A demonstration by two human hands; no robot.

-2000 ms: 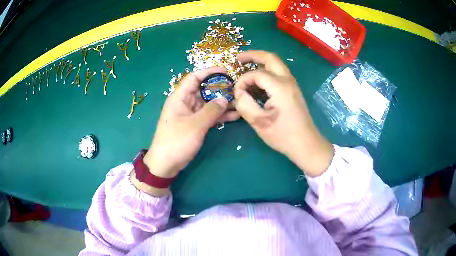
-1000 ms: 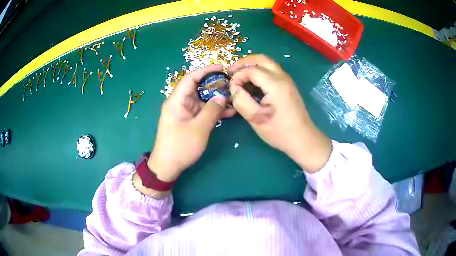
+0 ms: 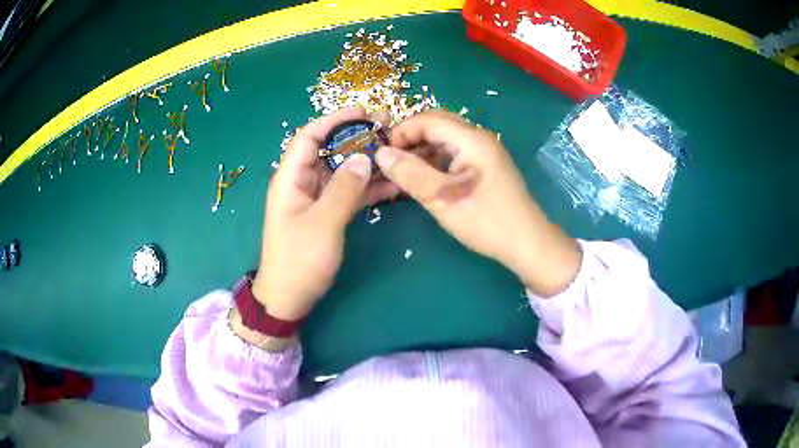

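My left hand holds a round electronic unit, dark blue-black, its face turned up, thumb on its lower edge. An amber strip lies across its face. My right hand is at the unit's right edge, thumb and forefinger close together there. Whether the fingertips pinch the strip or only touch the unit cannot be told. The flex cable pile, amber and white, lies just beyond my hands.
Separate Y-shaped flex cables lie at left along the yellow line. A waiting unit lies at lower left, another dark piece at the far left edge. A red tray with white pieces and a clear plastic bag with white slips are at right.
Both hands and the unit have shifted a little left. The right thumb now lies straighter against the unit's right edge, and the amber strip on the face shows more clearly.
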